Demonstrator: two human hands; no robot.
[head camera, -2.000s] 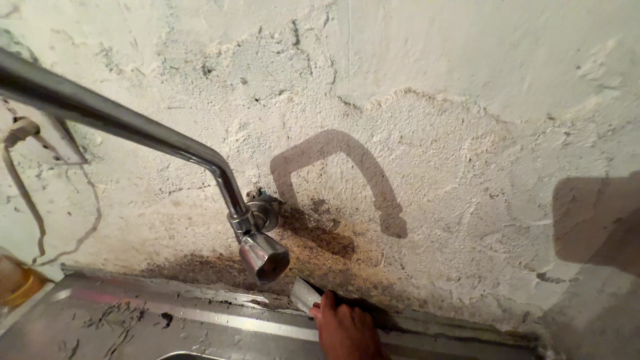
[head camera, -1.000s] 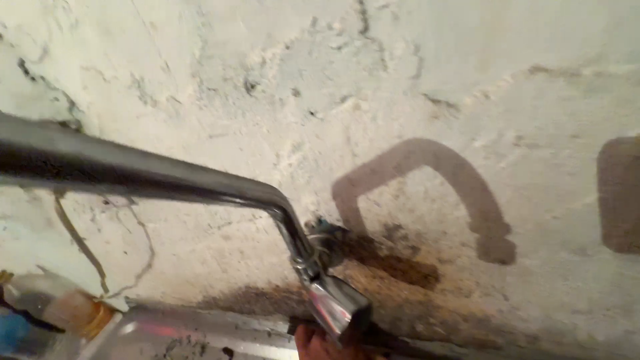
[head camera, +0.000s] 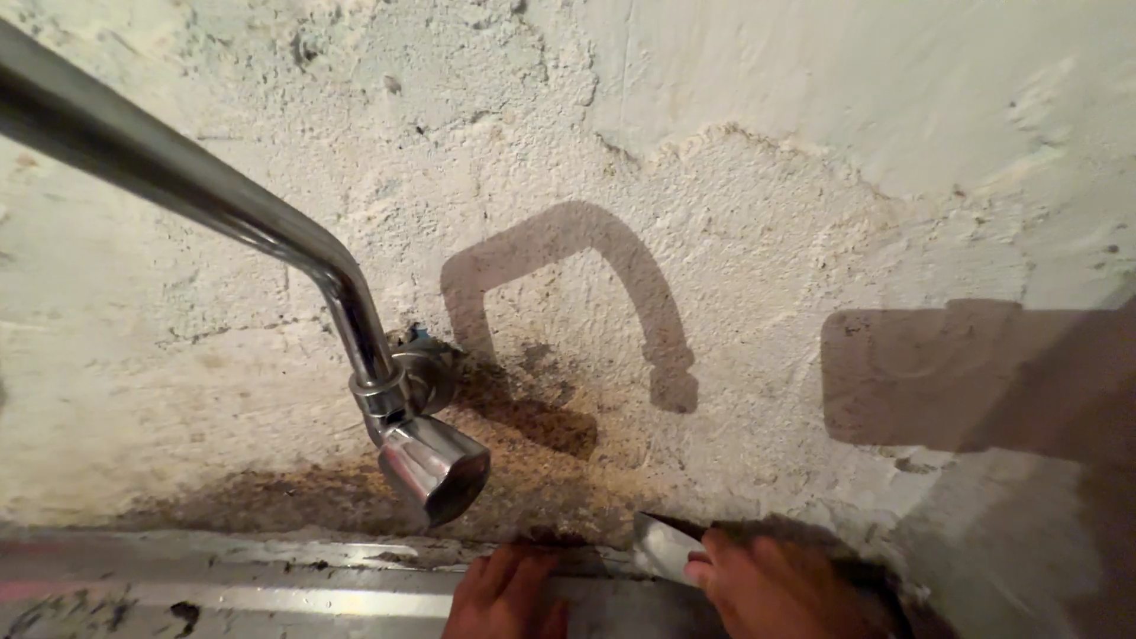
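My right hand grips a flat metal scraper blade, its handle hidden in the fingers. The blade's edge meets the stained foot of the plaster wall, just above the sink's back ledge. To its left, my left hand rests its bent fingertips on the back edge of the stainless steel sink; nothing shows in it. Above and left of that hand, a chrome tap comes out of the wall, its spout running to the upper left.
Dark debris bits lie on the sink at the lower left. Brown and black stains mark the wall beneath the tap, and its plaster is rough and flaking. Shadows of the tap and of a boxy shape fall on the wall.
My left hand now shows at the sink's back edge. The right hand, earlier just right of the tap handle, is now farther right along the ledge with the scraper.
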